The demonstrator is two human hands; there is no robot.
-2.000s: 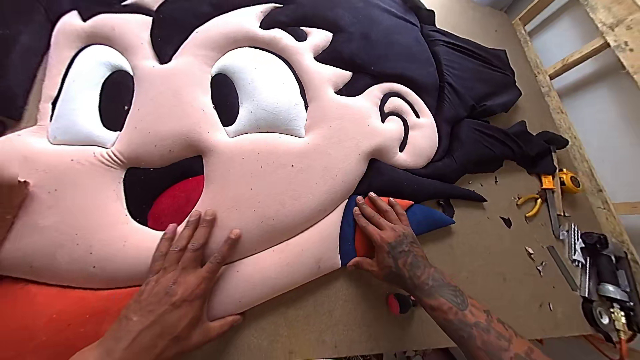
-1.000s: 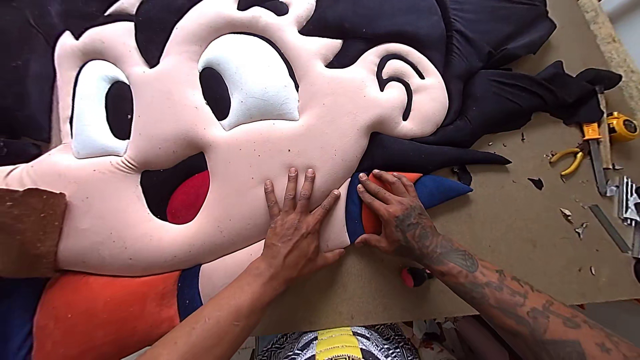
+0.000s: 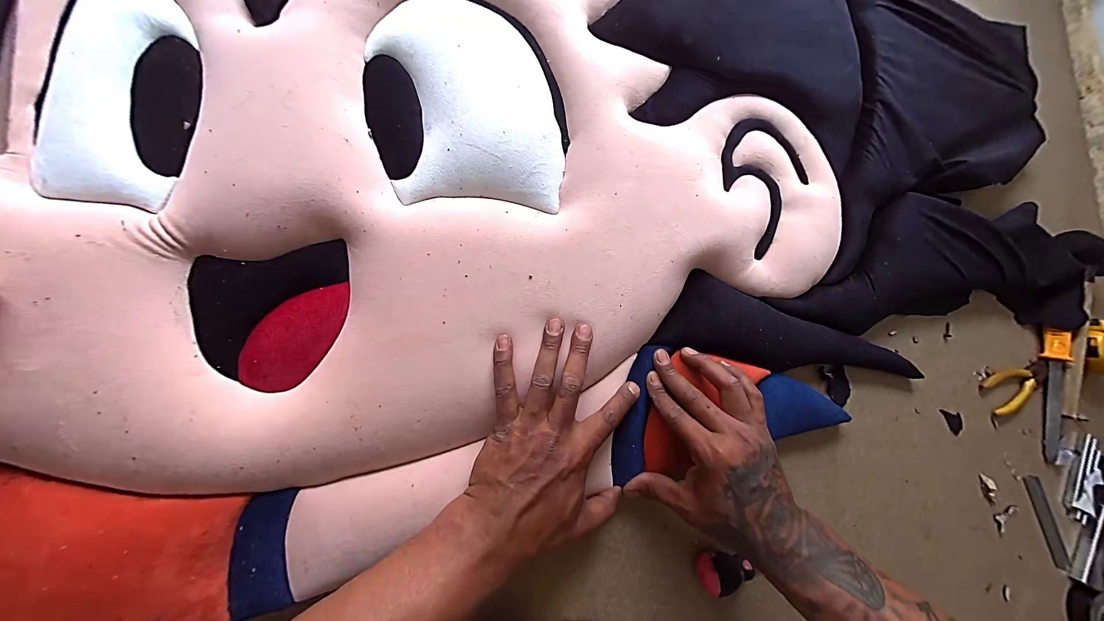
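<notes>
A large padded fabric cartoon face (image 3: 414, 285) lies flat, with an ear, white eyes and an open mouth with a red tongue. My left hand (image 3: 543, 440) rests with fingers spread on its chin and the pink padded neck piece (image 3: 371, 526). Beside it, my right hand (image 3: 716, 431) presses on an orange padded piece (image 3: 668, 431) with a dark blue band (image 3: 631, 418), its thumb near the band's lower end. A blue pointed piece (image 3: 802, 407) sticks out past the right hand. Above that lies a black padded spike (image 3: 776, 341).
The brown work table (image 3: 923, 509) shows at the right, with loose black fabric (image 3: 949, 250), yellow-handled pliers (image 3: 1013, 388), an orange utility knife (image 3: 1054, 379), metal strips (image 3: 1048, 522) and scraps. A small pink and black object (image 3: 720, 571) lies below my right hand.
My left hand has moved right along the padded figure, from below the mouth to beside my right hand. My right hand stays at the orange and blue piece. The view has moved closer.
</notes>
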